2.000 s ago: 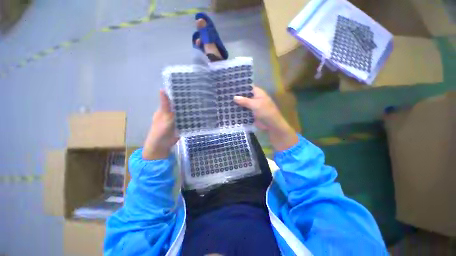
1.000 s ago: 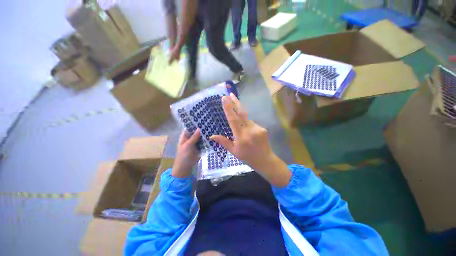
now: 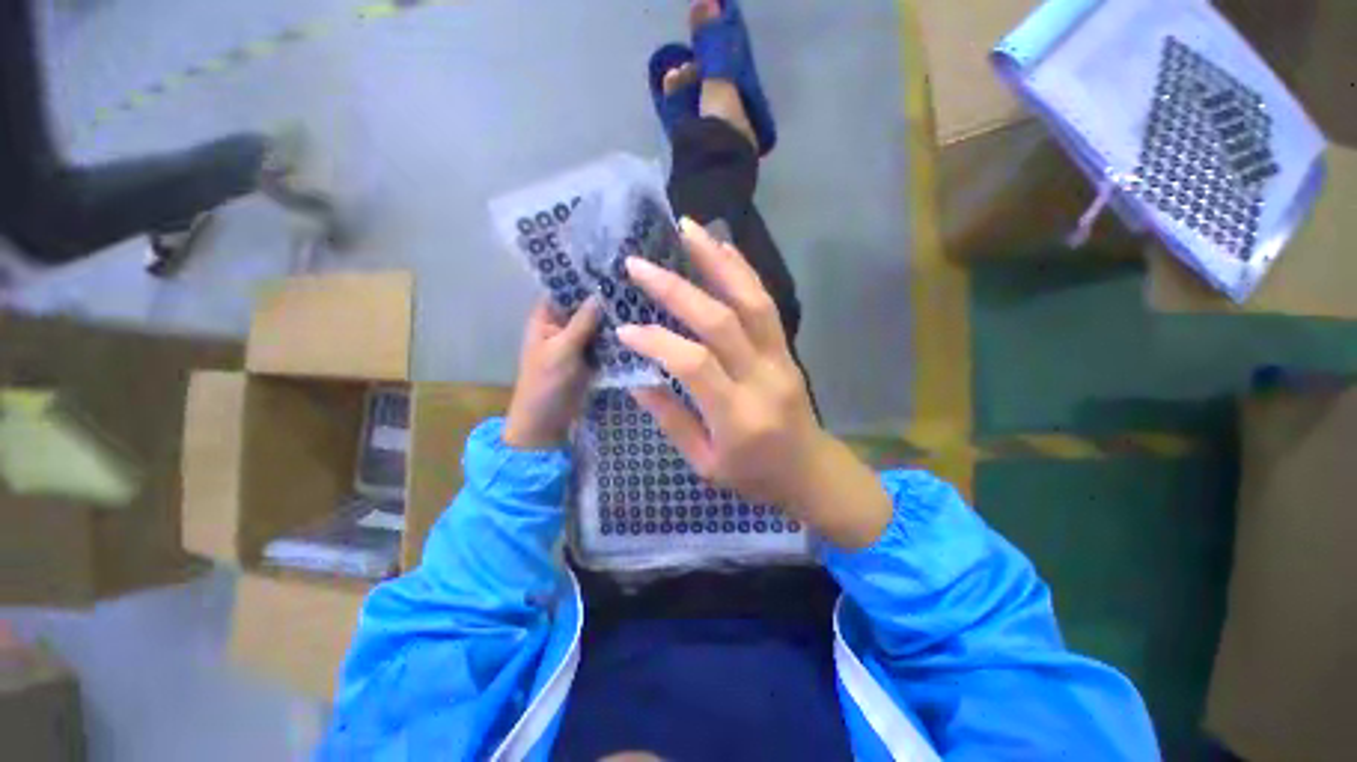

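Observation:
A sheet of black rings (image 3: 554,256) in shiny clear film is held up above my lap, tilted. My left hand (image 3: 557,372) grips its lower left edge. My right hand (image 3: 737,365) is over the sheet's right part, fingers spread; it hides that part, and whether the fingertips touch the sheet cannot be told. A stack of ring sheets (image 3: 685,484) lies flat on my lap below, its upper right corner hidden by my right hand.
An open carton (image 3: 325,326) with packed sheets stands at left. Another carton (image 3: 142,447) is at the far left, below another person's dark legs (image 3: 142,194). A clipboard (image 3: 1109,127) with loose ring sheets (image 3: 1208,157) lies on a carton at upper right. A brown carton (image 3: 1292,566) stands at right.
The view has tilted down from the room to my lap and feet. The held sheet stays in my left hand; my right hand's fingers are now spread lower over it. The other person appears at the left edge.

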